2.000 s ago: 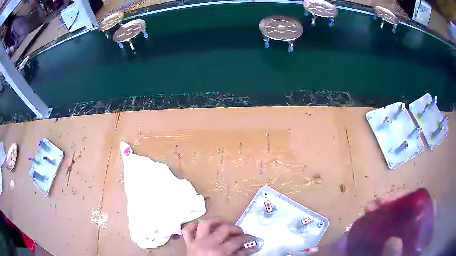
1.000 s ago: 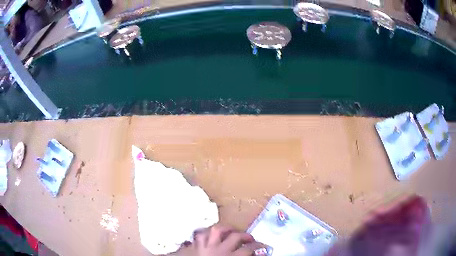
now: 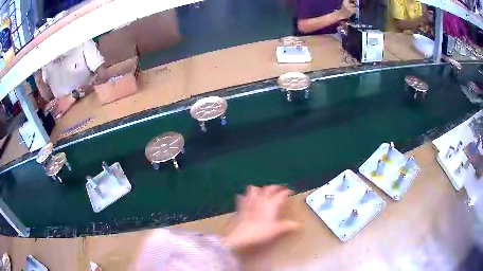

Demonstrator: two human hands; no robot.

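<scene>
My left hand [image 3: 265, 214] is blurred, reaching in from the bottom over the bench's belt-side edge, fingers spread and holding nothing visible. A white square plate with upright silver posts [image 3: 339, 211] lies on the bench to its right. A second plate, with yellow patches around its posts [image 3: 382, 177], lies just beyond. Another white plate with posts [image 3: 110, 193] is on the green belt at the left. A large pale blur, perhaps my right sleeve [image 3: 408, 241], covers the lower right; no right hand shows. The glue bottle is not in view.
Round patterned discs on short legs [image 3: 165, 147] stand along the green belt [image 3: 254, 140]. Posts also stand on a white plate [image 3: 447, 165] at the far right. Across the belt are a cardboard box [image 3: 119, 87] and people's arms [image 3: 323, 22]. A white frame spans the top left.
The view has swung up and right. My left hand has left the near plate and now reaches out open. The dark red bottle and most of the white rag are out of view. A posted plate shows on the belt.
</scene>
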